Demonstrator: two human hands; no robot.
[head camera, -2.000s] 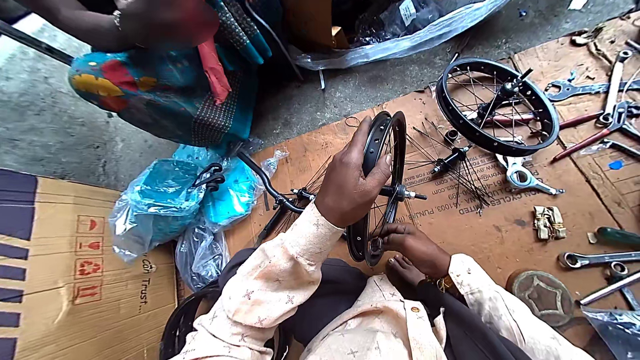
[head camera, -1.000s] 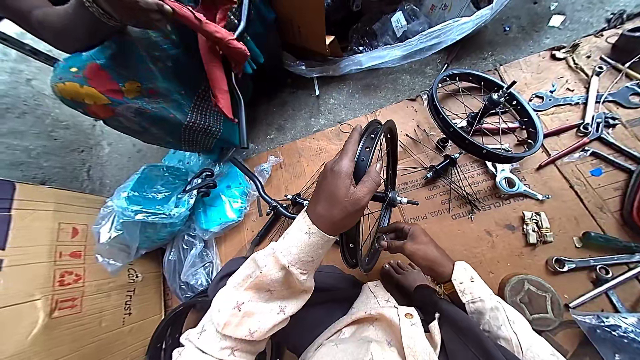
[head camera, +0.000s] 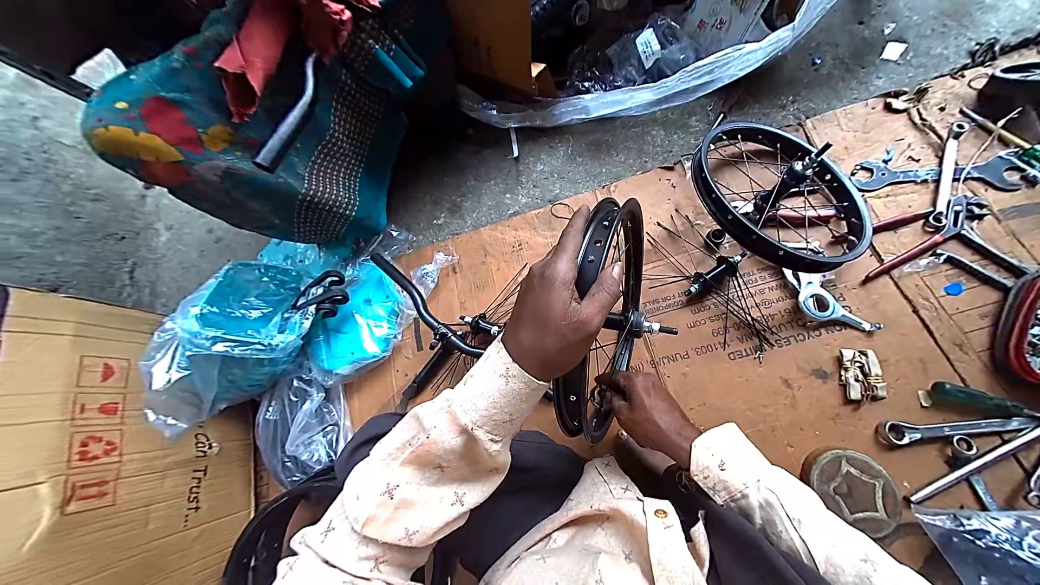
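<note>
My left hand (head camera: 556, 305) grips the upper rim of a small black spoked bicycle wheel (head camera: 630, 252), which stands upright in front of me with its axle pointing right. Low on the wheel's right side, the fingertips of my right hand (head camera: 650, 410) touch the spokes near the rim; what they pinch is too small to tell. Right of the wheel, a loose hub with spokes (head camera: 715, 276) lies on the flattened cardboard. A second black wheel (head camera: 845, 195) rests beyond it. Behind my left wrist are a bent black handlebar (head camera: 414, 296) and another spoked hub (head camera: 481, 325).
Wrenches (head camera: 946, 175), pliers (head camera: 963, 219), a green-handled screwdriver (head camera: 975, 398) and a round tin (head camera: 853, 491) lie at right. Plastic-wrapped blue parts (head camera: 236, 325) and a cardboard box (head camera: 162, 487) stand left. Another person's patterned clothing (head camera: 244, 154) is at upper left, beside a metal tube (head camera: 288, 114).
The other person's hand, seen at upper left before, is out of view, and the red cloth and metal tube there have moved. Both my hands stay at the wheel.
</note>
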